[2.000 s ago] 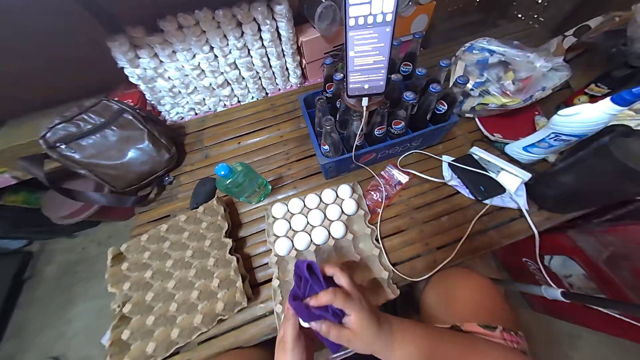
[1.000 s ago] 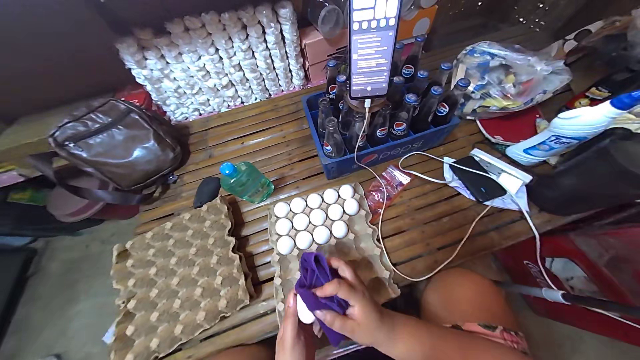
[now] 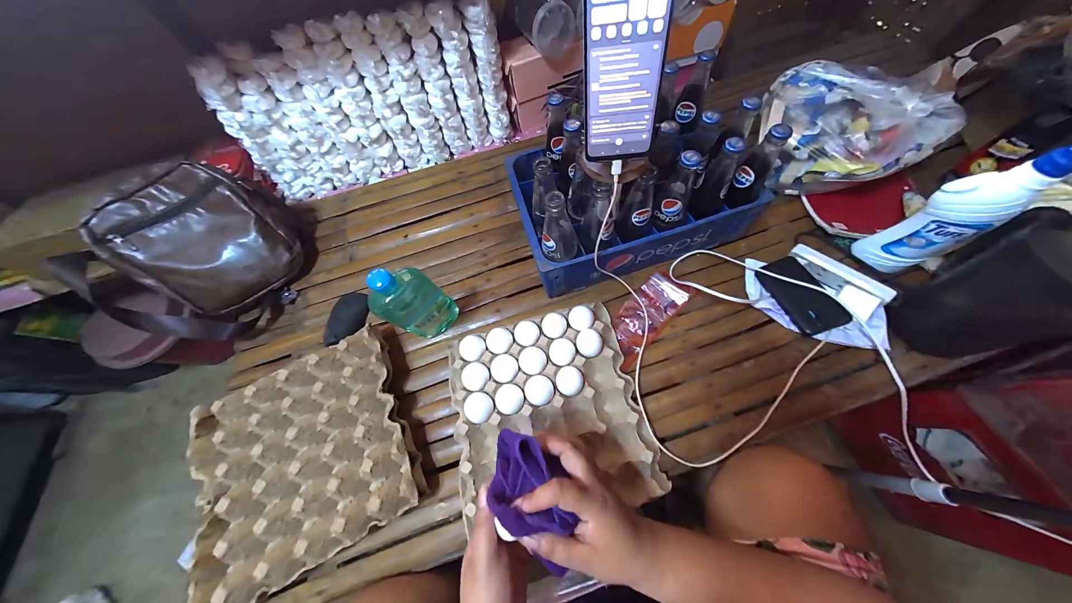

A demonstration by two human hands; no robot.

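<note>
My right hand [image 3: 586, 519] grips a purple cloth [image 3: 528, 486] and presses it over a white egg [image 3: 503, 531], most of which is covered. My left hand [image 3: 490, 557] holds that egg from below and the left, its fingers partly hidden. Both hands are over the near part of a cardboard egg tray [image 3: 615, 419], whose far rows hold several white eggs [image 3: 532, 360]. To the left lies another cardboard egg tray [image 3: 301, 461], with no eggs showing in it.
On the slatted bamboo table are a green liquid bottle [image 3: 413, 301], a blue crate [image 3: 653, 260] of Pepsi bottles, a red plastic packet [image 3: 653, 310], a white cable [image 3: 641, 368] and a black phone [image 3: 802, 295]. A lit phone [image 3: 624, 84] stands above the crate. A brown bag [image 3: 197, 234] lies left.
The cloth and fingers have shifted slightly around the egg, and less of the egg shows than one second ago. The eggs in the tray look the same.
</note>
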